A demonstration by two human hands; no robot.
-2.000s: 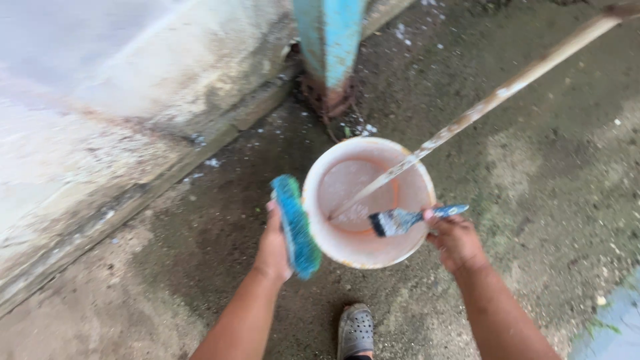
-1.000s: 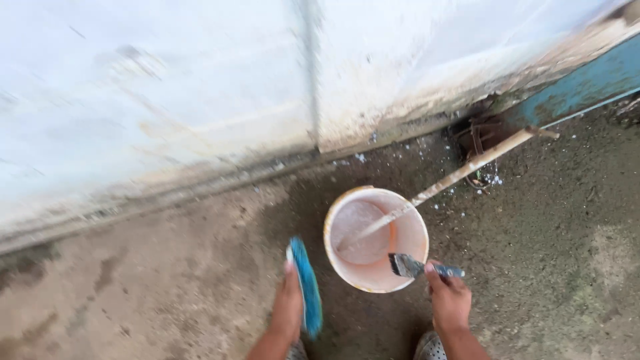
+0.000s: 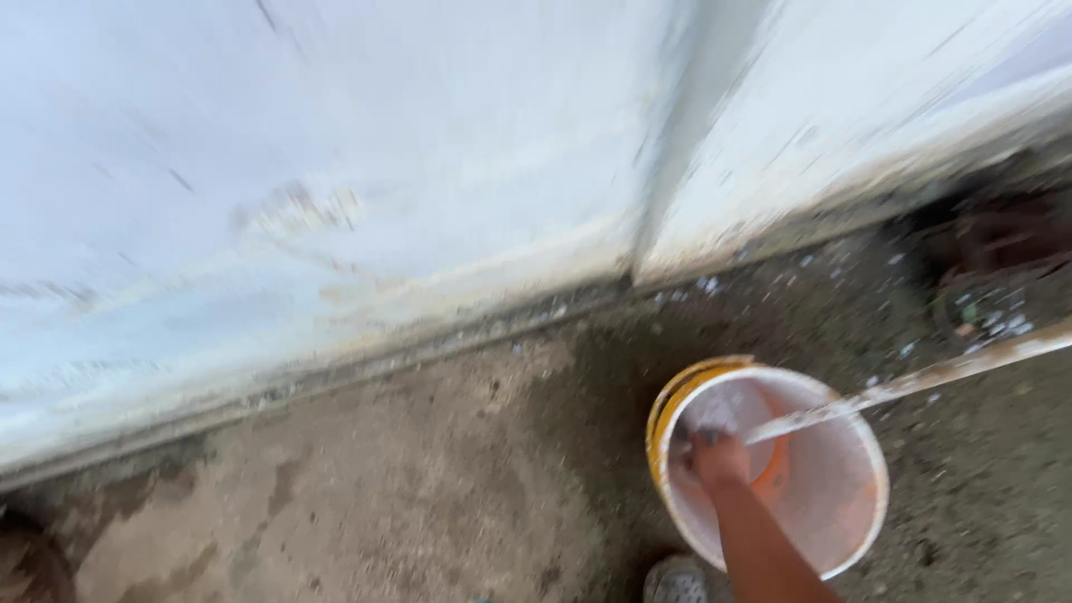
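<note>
My right hand (image 3: 722, 459) reaches down inside a yellow plastic bucket (image 3: 867, 469) with a whitish, stained inner wall. Its fingers are blurred around a dark thing, probably the paintbrush's handle, whose bristles are hidden. A long paint-spattered wooden stick (image 3: 938, 375) leans in the bucket, its lower end beside my right hand. My left hand is out of view, and only a sliver of something teal (image 3: 483, 600) shows at the bottom edge.
A weathered white wall (image 3: 461, 151) meets the concrete floor (image 3: 402, 494) along a narrow ledge. White flakes lie near the wall's base. A shoe (image 3: 677, 580) stands below the bucket. A dark round object (image 3: 29, 561) is at the lower left.
My right hand, which held the paintbrush over the bucket's rim, has moved down inside the bucket. My left hand and the blue-green scrub brush have left view. The view has shifted toward the wall.
</note>
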